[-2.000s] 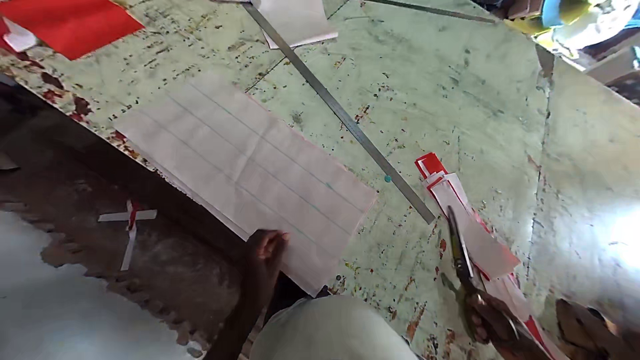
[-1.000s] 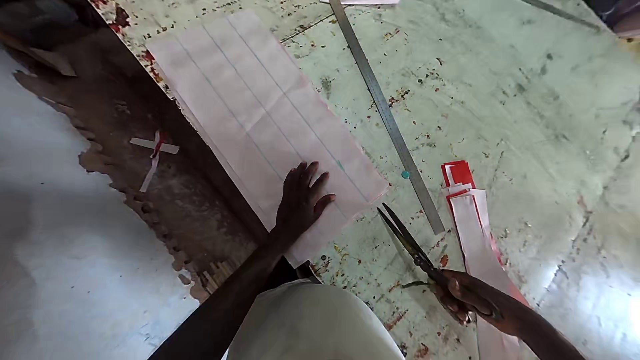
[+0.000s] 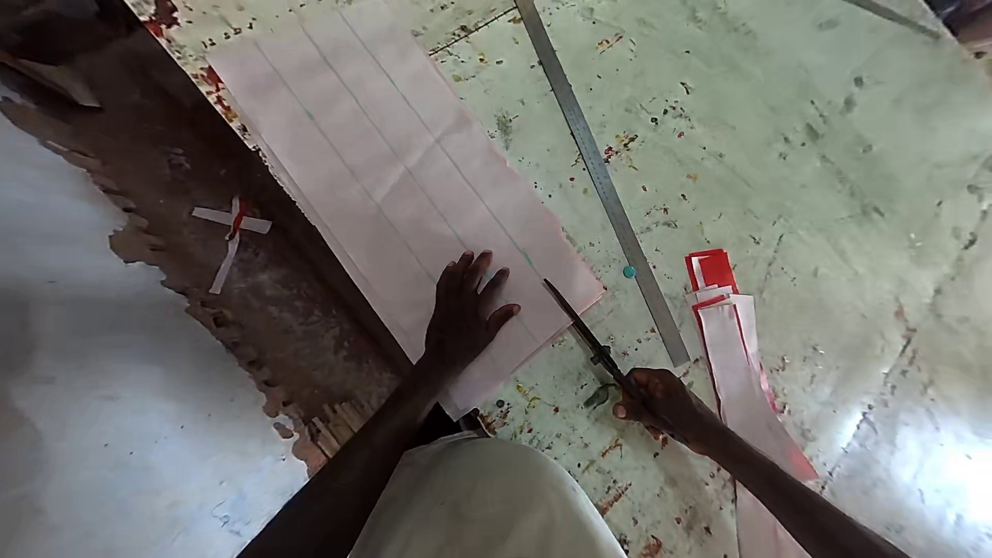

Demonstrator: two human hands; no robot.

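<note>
A stack of pale pink sheets (image 3: pixel 387 178), marked with several long green lines, lies at the table's left edge. My left hand (image 3: pixel 465 310) rests flat on its near part with the fingers spread. My right hand (image 3: pixel 659 403) grips a pair of scissors (image 3: pixel 601 353). One blade lies over the stack's near right edge, its tip by the end of a green line; the other blade is hidden. To the right, a pile of white and red strips (image 3: pixel 732 364) lies partly beneath my right forearm. A metal ruler (image 3: pixel 601 174) lies between the stack and the strips.
A small teal disc (image 3: pixel 629 272) touches the ruler's left edge. The worn green tabletop (image 3: pixel 775 155) bears paint specks. Crossed white and red scraps (image 3: pixel 236 225) lie on the brown floor below the table's left edge. Another metal strip (image 3: pixel 891 15) is at the top right.
My left hand has gone from the stack's near left edge to lying flat on it. The scissors, earlier over the strips, have moved left onto the stack's edge. The view has shifted.
</note>
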